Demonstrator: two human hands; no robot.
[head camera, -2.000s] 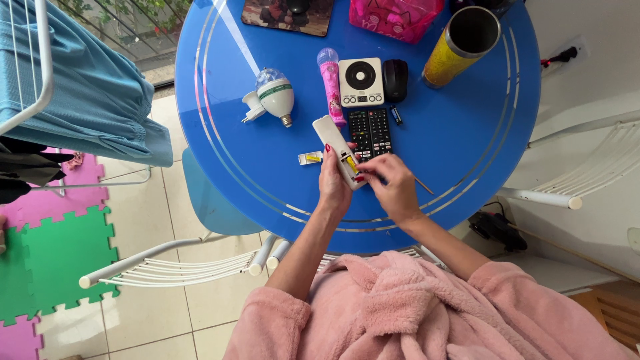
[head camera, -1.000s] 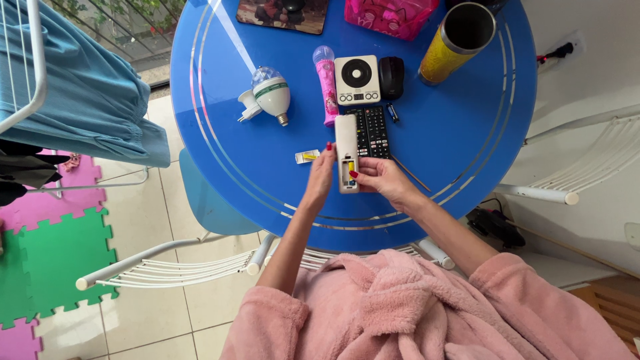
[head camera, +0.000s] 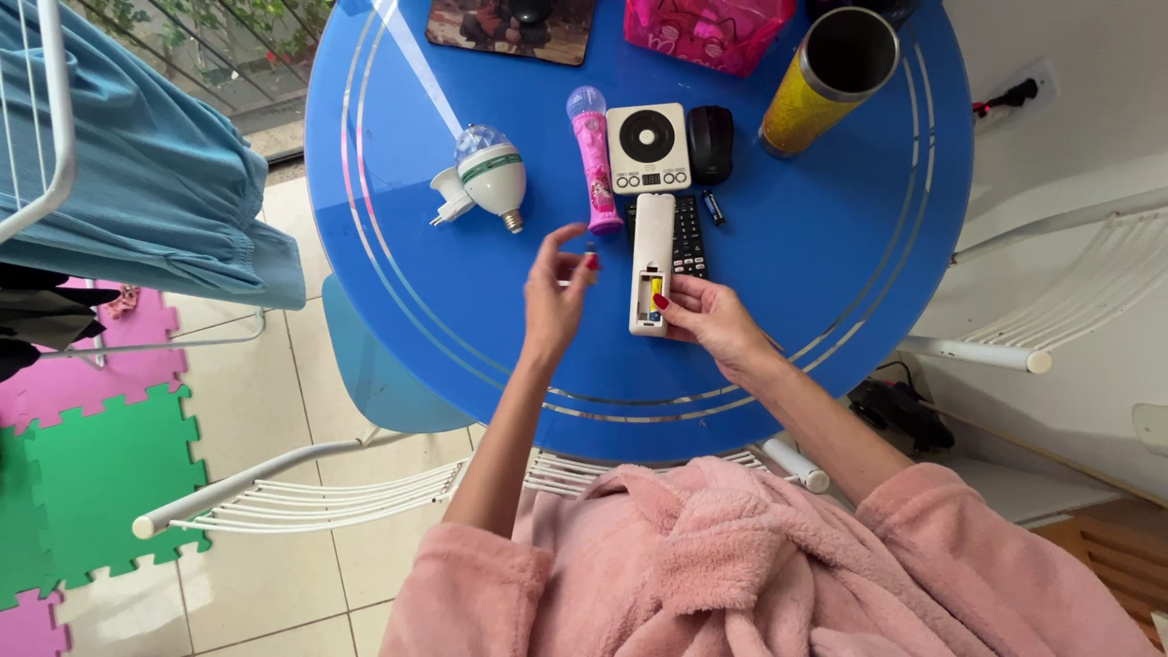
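Observation:
My right hand holds a white remote control by its lower right edge, back side up. Its battery compartment is uncovered; a yellow battery lies on the right side of it, near my thumb. To the left, my left hand is raised over the table with a small dark-ended object between its fingertips, too blurred to name surely. A bit of something white shows behind its fingers. A black remote control lies partly under the white one, and a dark battery lies at its right.
On the blue round table stand a disco bulb, a pink toy microphone, a white device with a round dial, a black mouse and a yellow tumbler. A pink bag lies behind.
My left hand has let go of the white remote and moved left, to where a small white piece with something yellow lay. The remote, tilted at first, now points straight away from me.

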